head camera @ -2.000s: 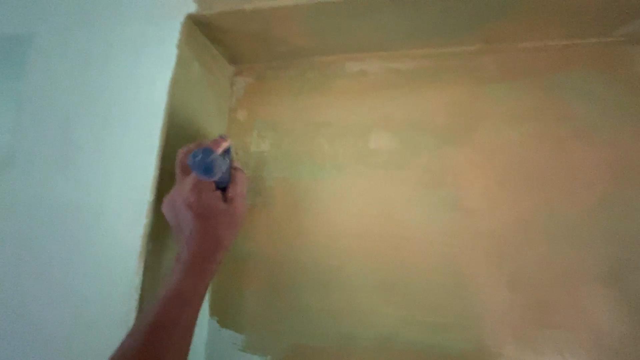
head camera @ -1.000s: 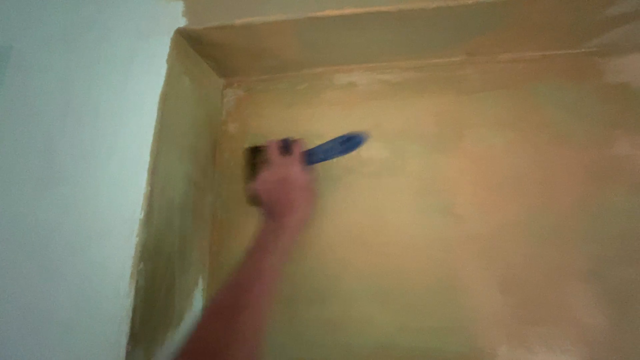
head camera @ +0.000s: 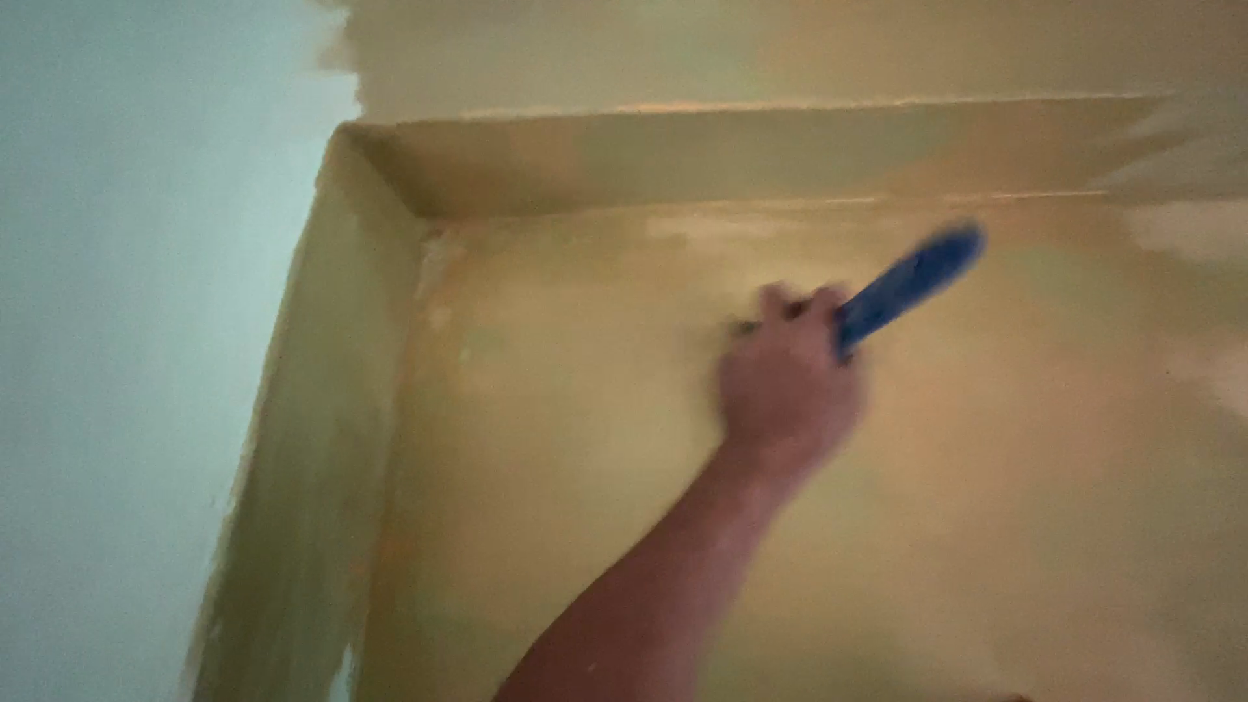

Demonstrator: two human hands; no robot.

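A paintbrush with a blue handle [head camera: 912, 283] is in my left hand [head camera: 795, 385], which comes up from the bottom edge of the view. The handle sticks out to the upper right of the fist; the brush head is mostly hidden behind the blurred fingers, on the left side. My left hand is in front of the back wall [head camera: 585, 390] of a recess, which bears patchy ochre and olive paint. My right hand cannot be made out; only a tiny reddish sliver shows at the bottom edge, right of centre, too small to identify.
The recess has an olive left side face [head camera: 312, 419] and a brownish top face [head camera: 741, 156], meeting at an inner corner. Pale blue-green wall [head camera: 127, 322] lies to the left, with an uneven paint edge. Above the recess is more ochre wall [head camera: 634, 54].
My left hand has moved right with the brush, from the recess's left side onto the back wall. The handle, seen nearly end-on at first, now points to the upper right.
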